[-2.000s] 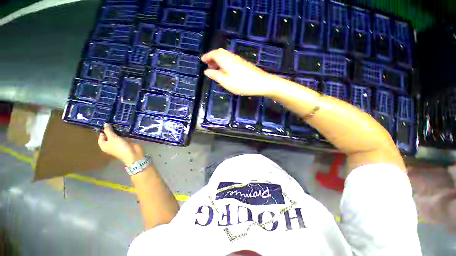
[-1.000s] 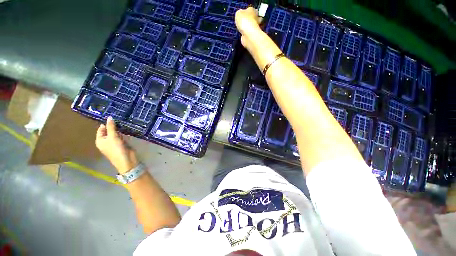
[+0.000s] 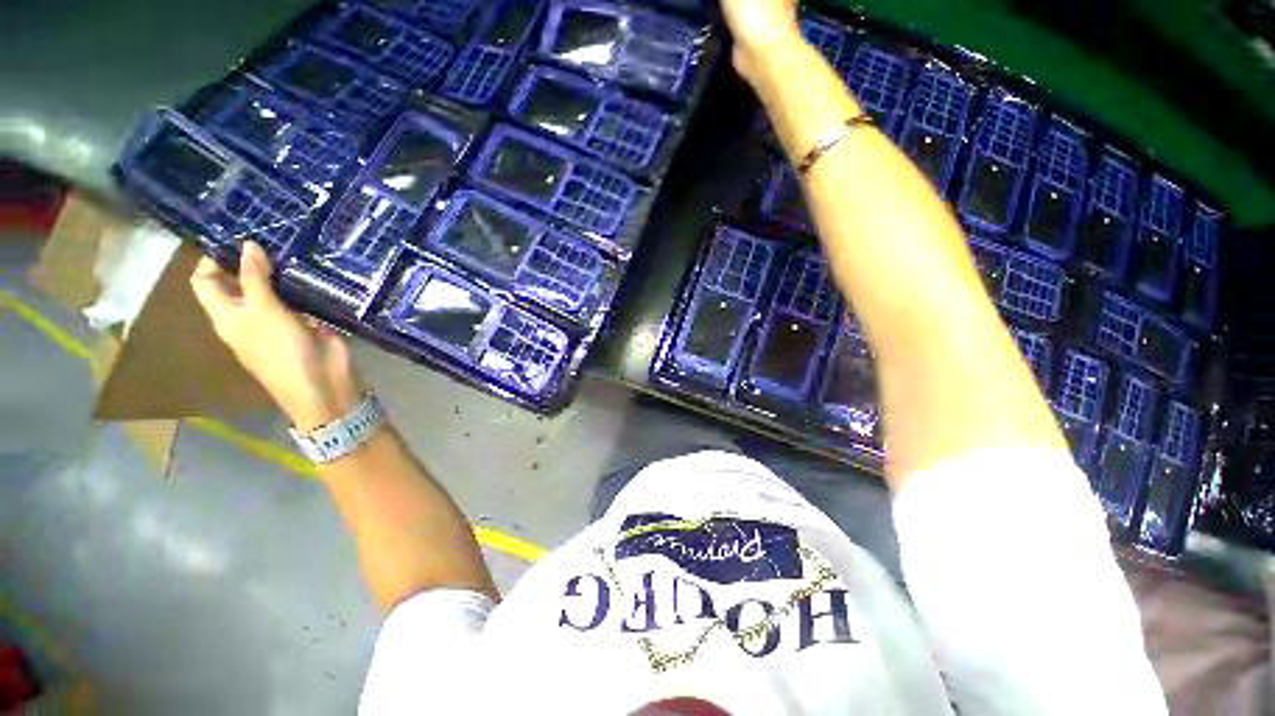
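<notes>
A shiny dark blister tray (image 3: 406, 182) with blue-looking rectangular pockets is tilted at the left, its near edge off the bench front. My left hand (image 3: 273, 329) grips its near left edge, thumb and fingers at the rim. My right hand (image 3: 759, 21) is at the tray's far right corner, cut off by the top edge of the picture; its fingers are hidden. A second blister tray (image 3: 839, 329) lies on the bench to the right, partly under my right forearm.
A green strip (image 3: 1119, 98) runs behind the trays. More dark shiny trays (image 3: 1244, 406) are at the far right. A brown cardboard piece (image 3: 154, 336) and pale plastic stand below left, above a grey floor with a yellow line (image 3: 252, 445).
The left tray has turned and tilted, and its surface has flexed with shifting glare. My left hand has moved left and up with its edge. My right hand has gone to the far corner.
</notes>
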